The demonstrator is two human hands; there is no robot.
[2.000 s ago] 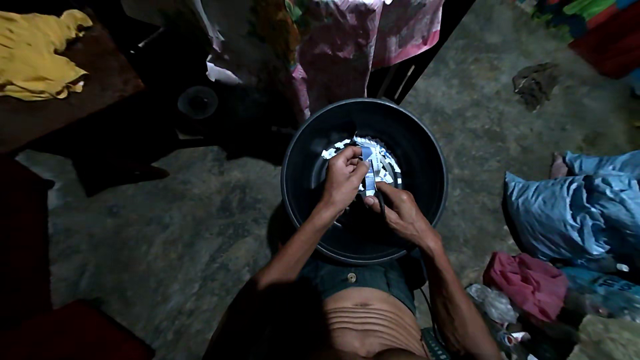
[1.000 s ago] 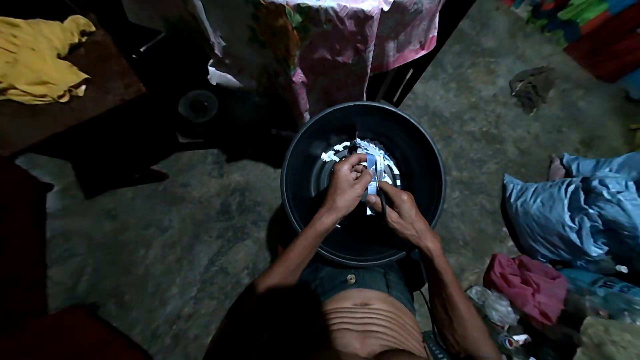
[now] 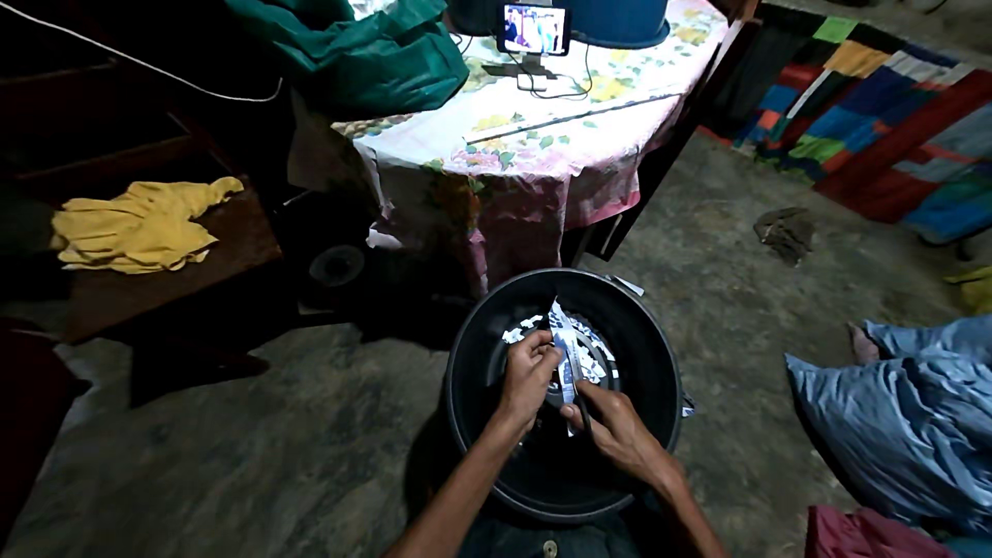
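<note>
My left hand (image 3: 531, 376) pinches a printed strip of paper or thin sheet (image 3: 564, 341) over a round black tub (image 3: 465, 403). In my right hand (image 3: 620, 430) is a pair of scissors (image 3: 584, 412), its dark handle around my fingers and its blades running along the strip's right side. How far the blades are apart I cannot tell. Small pale cut pieces (image 3: 593, 364) lie scattered on the tub's bottom under my hands. The tub stands just in front of my waist.
Ahead stands a table with a flowered cloth (image 3: 527, 159), bearing a lit phone (image 3: 533, 29) on a stand and a green fabric bundle (image 3: 372, 58). A yellow cloth (image 3: 147, 225) lies at left. Blue-grey filled bags (image 3: 914, 418) are at right, a patchwork cloth (image 3: 860, 101) beyond.
The view has tilted up, bringing the tabletop and phone into sight. A longer strip now stands up above my left fingers. Both hands remain over the tub.
</note>
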